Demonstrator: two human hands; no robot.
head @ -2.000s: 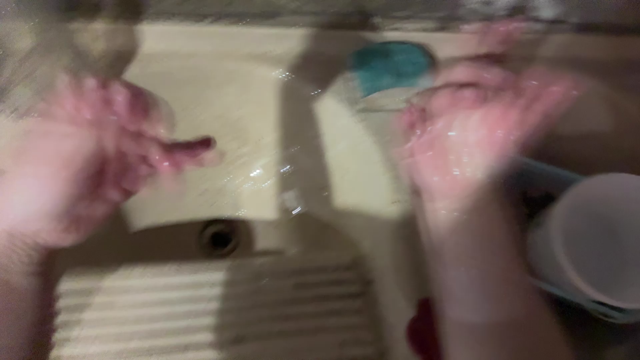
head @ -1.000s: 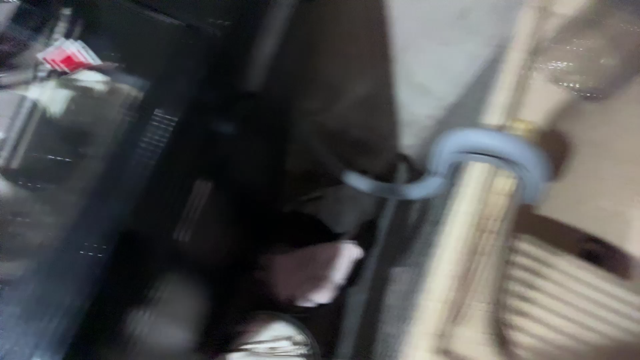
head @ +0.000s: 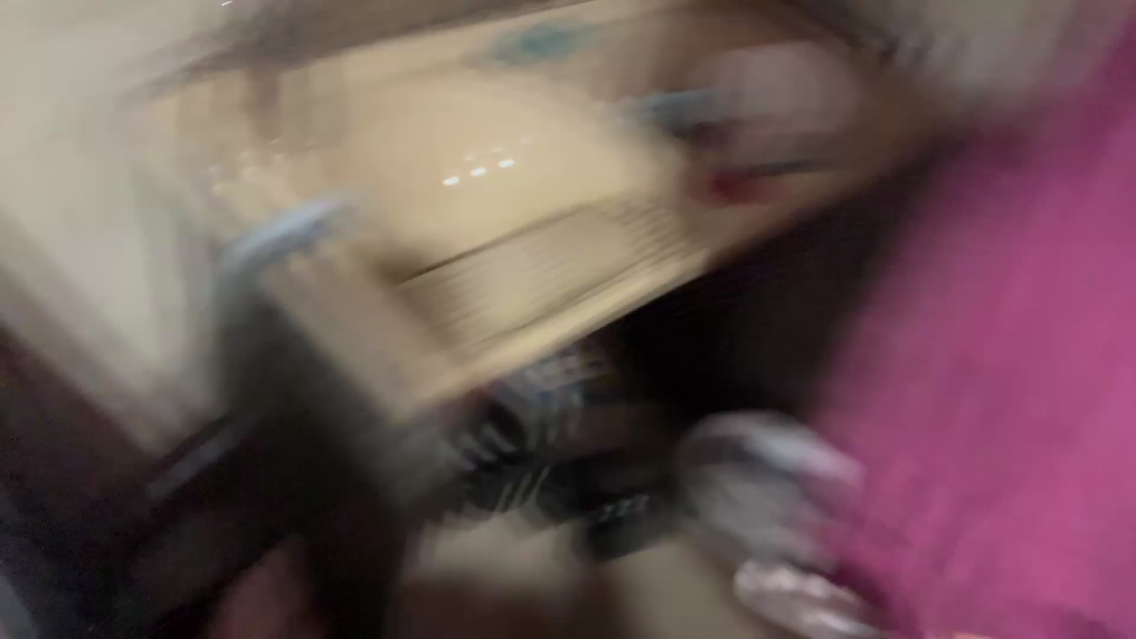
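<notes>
The view is heavily blurred. A pale laundry sink [head: 506, 186] with a ribbed washboard [head: 550, 266] lies tilted across the upper middle. At the lower left edge a dim reddish shape [head: 266, 590] may be my left hand; its fingers cannot be made out. Near the bottom right, a shiny pinkish shape [head: 799, 595] may be part of my right hand, beside a greyish, glossy round object [head: 754, 479]. Whether either hand holds anything cannot be told. Bright pink fabric [head: 1003, 382] fills the right side.
A teal object [head: 541, 40] lies on the sink's back ledge. A pale round container [head: 772, 89] and a red item [head: 732, 185] are at its right. A grey-blue hose or tube [head: 284, 235] curves over the left edge. Dark striped items [head: 532, 444] lie below.
Both wet hands were over the sink two seconds ago and are no longer there. The view has swung widely, and pink fabric now shows at the right.
</notes>
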